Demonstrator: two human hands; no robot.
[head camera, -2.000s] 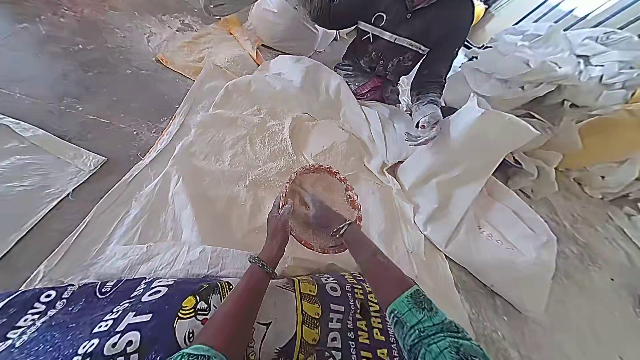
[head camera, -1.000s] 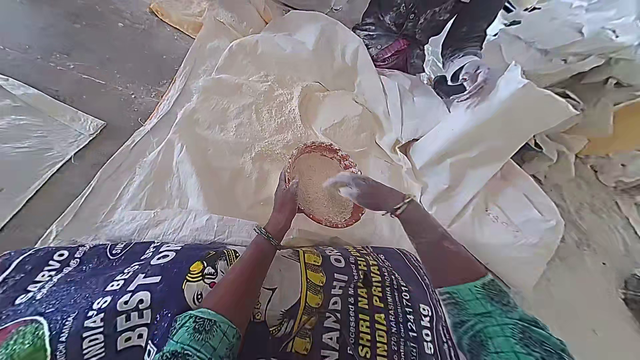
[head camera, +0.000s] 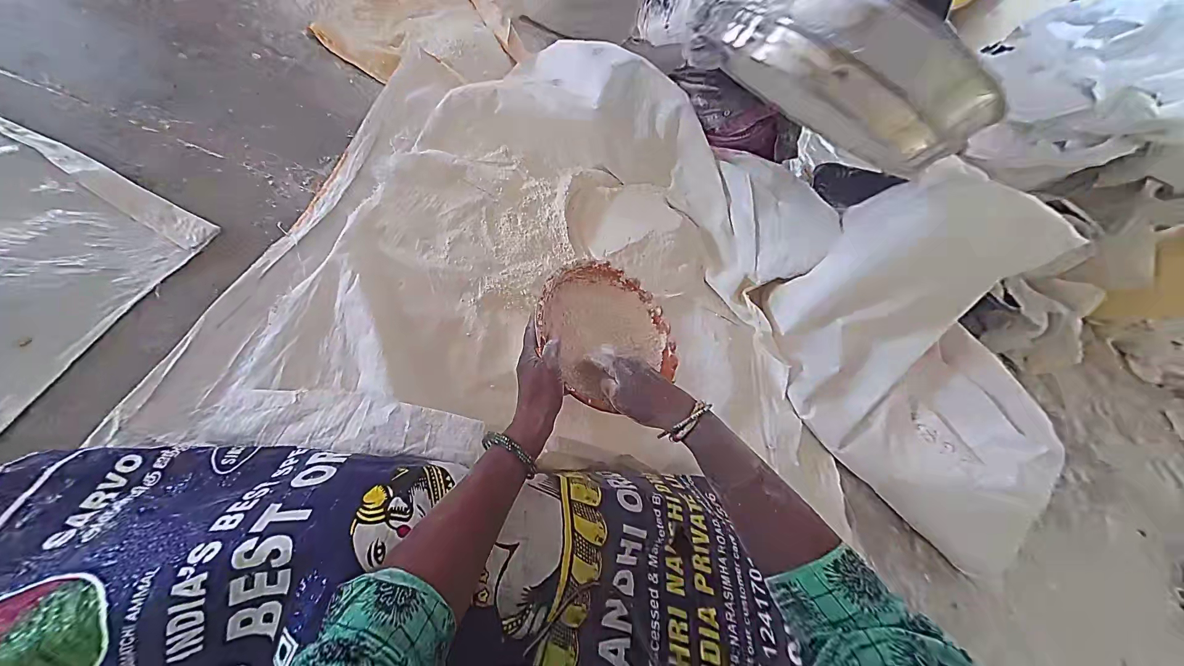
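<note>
My left hand grips the left rim of a round, red-edged shallow bowl or sieve. Pale powder covers much of its inside. The fingers of my right hand reach over the lower right rim and touch the powder; whether they hold any is hidden. Below the bowl lies a cream cloth or sack sheet, dusted with scattered powder. A printed dark blue sack lies across the front, under my forearms.
At the top right, a large, clear, shiny container or bag stands out, blurred, partly covering another person. Loose white sacks are heaped behind it. A folded cream sack lies at right, another sheet at left.
My right hand has moved from above the bowl's right side down to its lower part. A large clear object now shows at the top right, where the other person's hands were.
</note>
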